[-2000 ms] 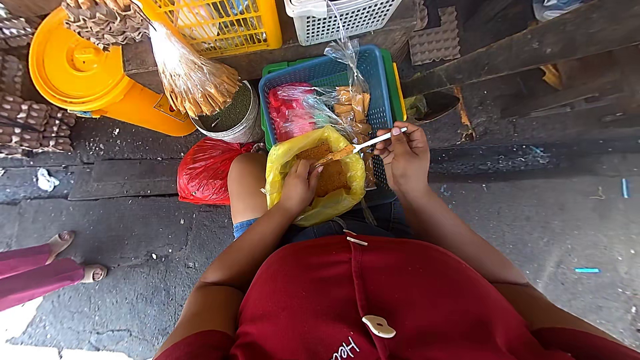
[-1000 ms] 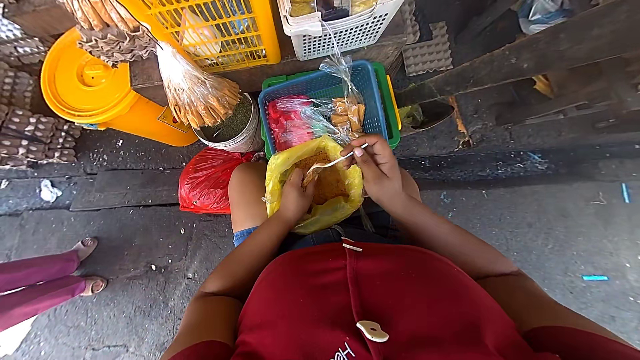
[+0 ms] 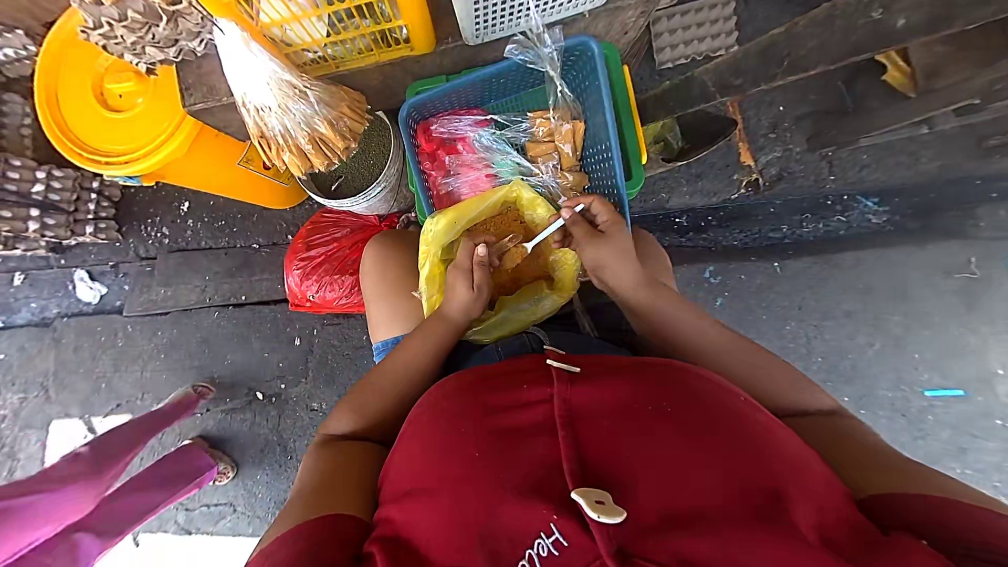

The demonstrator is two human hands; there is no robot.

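Observation:
A yellow plastic bag, open at the top, sits on my lap with orange-brown powder inside. Over the powder my left hand pinches a small clear plastic packet. Between the thumb and fingers of my right hand is a white plastic spoon, its tip pointing at the packet. Just beyond the bag, a blue plastic basket holds small brown-filled packets and red and pink plastic bags. Whether the spoon's tip touches the packet is hard to tell.
A red plastic bag lies left of my leg, beside a bucket of small green grains. Farther left are a yellow lidded bin, a bundle of filled packets and egg trays. Another person's legs are at lower left.
Both hands stay over the yellow bag with the spoon and packet. The spoon has shifted a little between frames. The other person's feet have moved apart.

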